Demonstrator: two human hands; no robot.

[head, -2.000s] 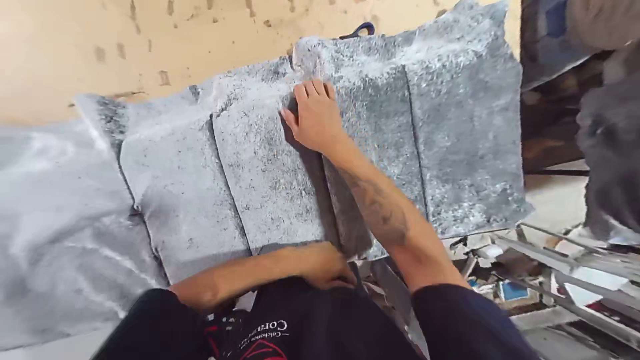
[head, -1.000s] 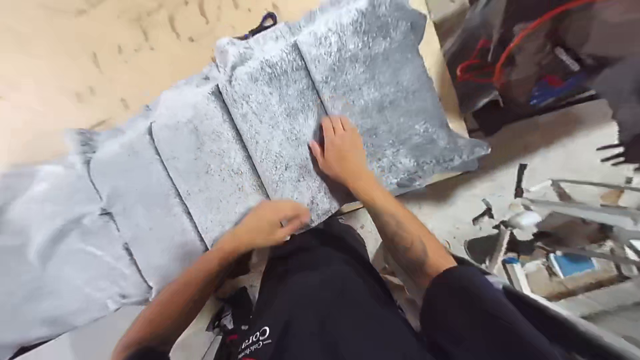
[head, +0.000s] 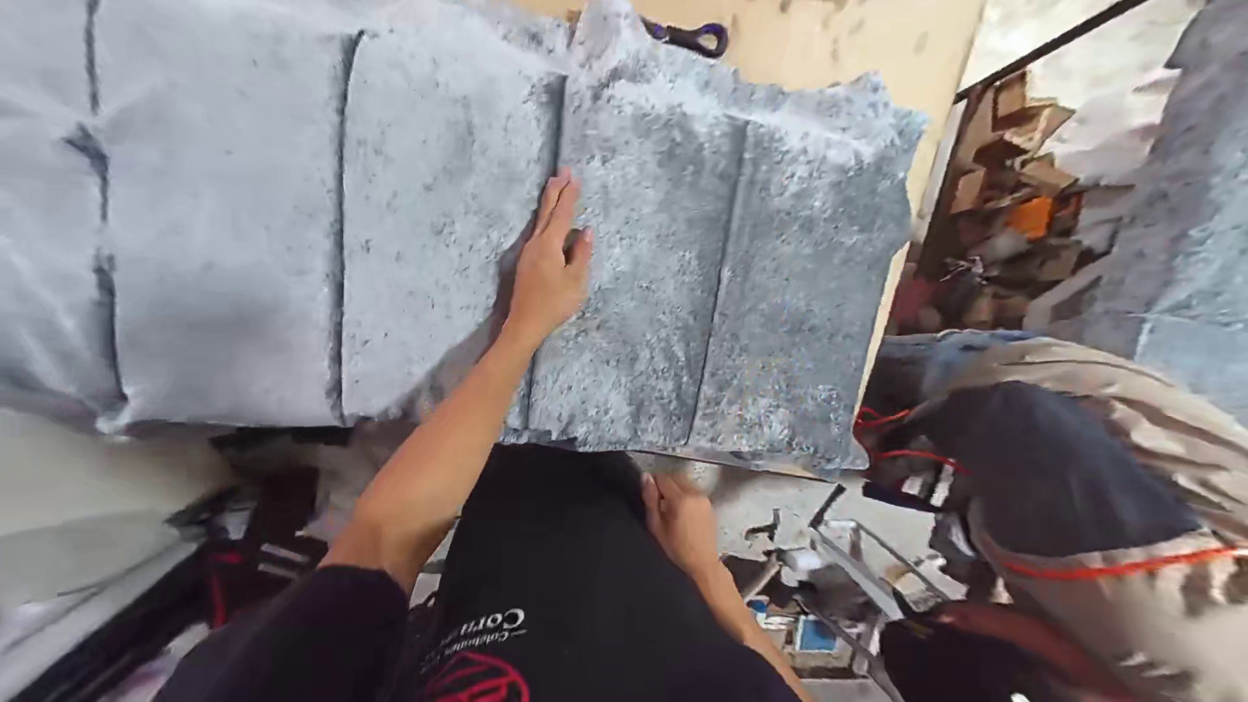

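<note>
Grey mottled plush fabric (head: 643, 263) with several sewn seams lies across a pale wooden table (head: 809, 44). My left hand (head: 551, 263) rests flat on it along one seam, fingers pointing toward the far edge and thumb a little apart, holding nothing. Below the fabric's near edge, beside my body, is my right hand (head: 682, 517), with its fingers curled; whether anything is inside them cannot be told. Scissors with a dark and purple handle (head: 697, 39) lie at the far edge, their blades partly hidden by the fabric.
A heap of fabric and dark cloth (head: 1063, 458) stands at the right, beside the table. Brown scraps (head: 1024, 185) lie behind it. A metal frame (head: 868, 575) with bits and a blue item is low at the right. More grey fabric (head: 1189, 214) hangs at far right.
My left hand has gone from the fabric's near edge onto a seam. The right hand has left the fabric's surface and dropped below its near edge. The view has shifted.
</note>
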